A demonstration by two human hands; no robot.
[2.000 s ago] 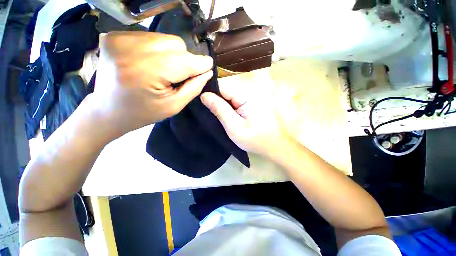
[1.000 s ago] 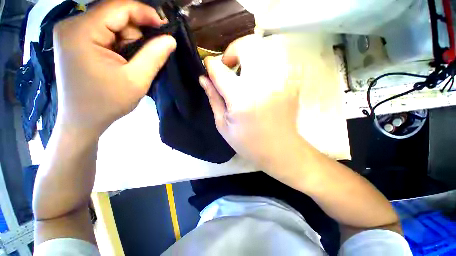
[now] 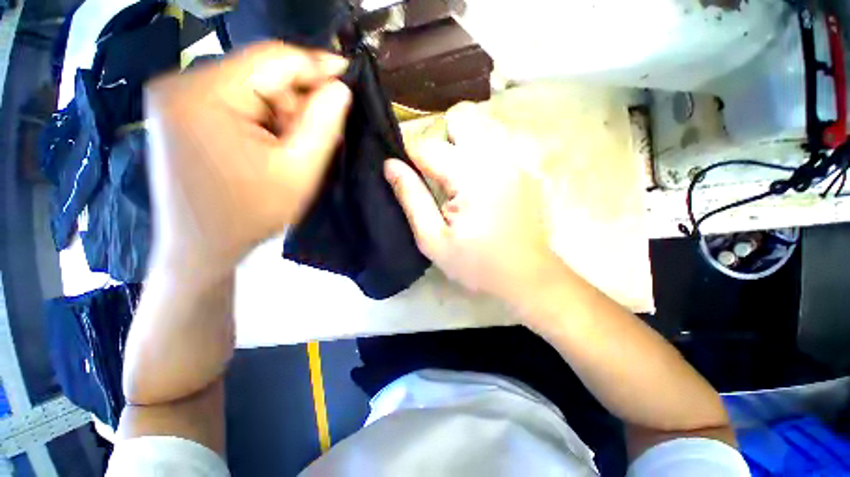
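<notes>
The black fabric pouch piece (image 3: 373,214) lies on the pale table, its upper end reaching the needle area at top centre. My left hand (image 3: 252,149), slightly blurred, pinches the fabric's upper left part between thumb and fingers. My right hand (image 3: 485,200) lies along the fabric's right edge with thumb and fingers on it. The needle and presser foot are small and hard to make out just above my left fingertips. A dark brown block (image 3: 433,65) sits just right of the fabric's top.
The white machine body (image 3: 634,47) spans the top right. Red and black snips (image 3: 834,84) hang at the right above a black cord (image 3: 736,168). Loose black pieces (image 3: 79,177) heap at left, with a stacked pile (image 3: 89,349) below. A round container (image 3: 746,252) sits beneath the table edge.
Since two seconds ago, my left hand has shifted left and up from the seam edge. The fabric's lower end has moved up. In the last second, the view has shifted and my left hand moved slightly right.
</notes>
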